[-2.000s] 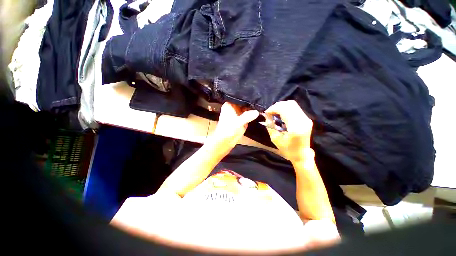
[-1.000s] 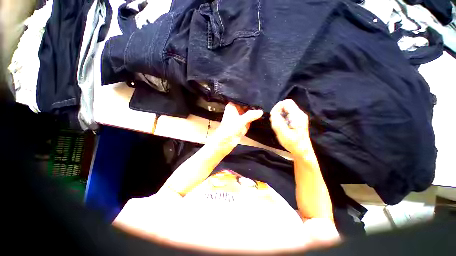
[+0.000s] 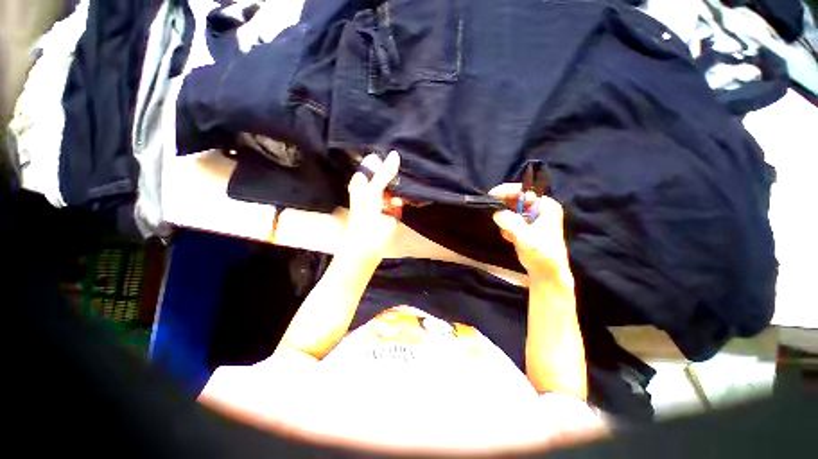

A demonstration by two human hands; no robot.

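A large dark denim garment (image 3: 502,99) lies over the table, with a stitched patch pocket (image 3: 417,54) near the top. My left hand (image 3: 372,202) pinches the garment's near edge between thumb and fingers. My right hand (image 3: 531,224) holds thread snips (image 3: 535,184), dark blades pointing up and a blue part at the fingers. Its thumb and finger also pinch the same edge, so a narrow hem (image 3: 448,195) is stretched between both hands. Any loose thread is too fine to see.
Dark and grey garments (image 3: 103,108) hang over the table at the left. More grey and white cloth (image 3: 717,45) lies at the upper right. The white table edge (image 3: 309,231) runs in front of me. A blue bin (image 3: 193,296) and a green crate (image 3: 117,282) stand below at the left.
My left hand has moved left along the edge. My right hand has come back onto the edge, and the snips now point up from it. The edge is pulled straighter.
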